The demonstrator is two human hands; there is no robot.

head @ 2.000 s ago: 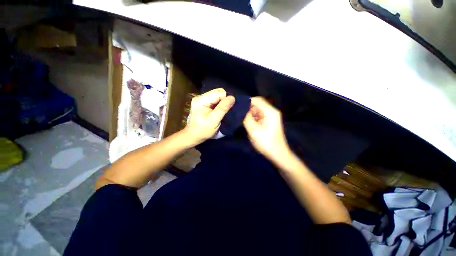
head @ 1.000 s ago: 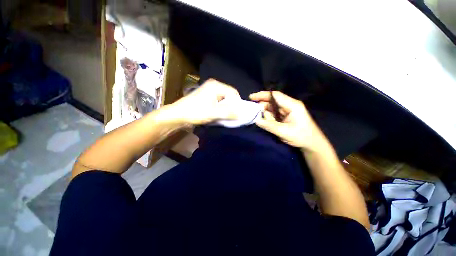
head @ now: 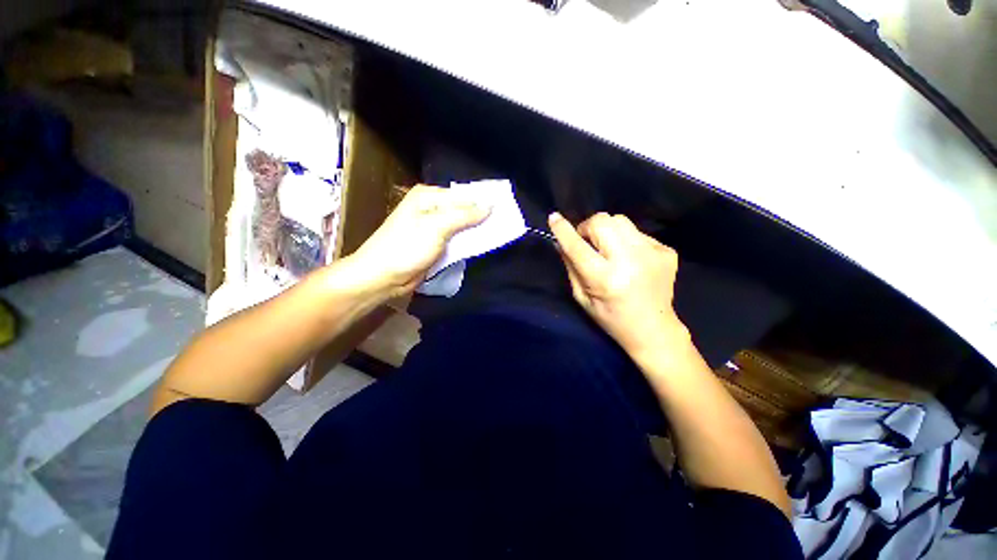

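A small garment piece (head: 494, 224) shows its white side over the dark lap, in the middle of the view. My left hand (head: 421, 232) grips it between thumb and fingers; part of it hangs below the hand. My right hand (head: 618, 268) is just right of the piece, with the index finger pointing at its corner and the other fingers curled. A thin light tip (head: 540, 232) spans from the right fingertips to the piece's right corner. I cannot tell whether it is a tool or a thread.
A narrow wooden bin (head: 348, 142) with white lining and scraps stands left of the lap. The white table edge (head: 700, 120) curves above the hands. A crumpled white-and-navy bundle (head: 886, 470) lies low right.
The piece showed navy two seconds ago and now shows white. My right hand has turned from an open-fingered hold on a dark tool to curled fingers, slightly apart from my left hand.
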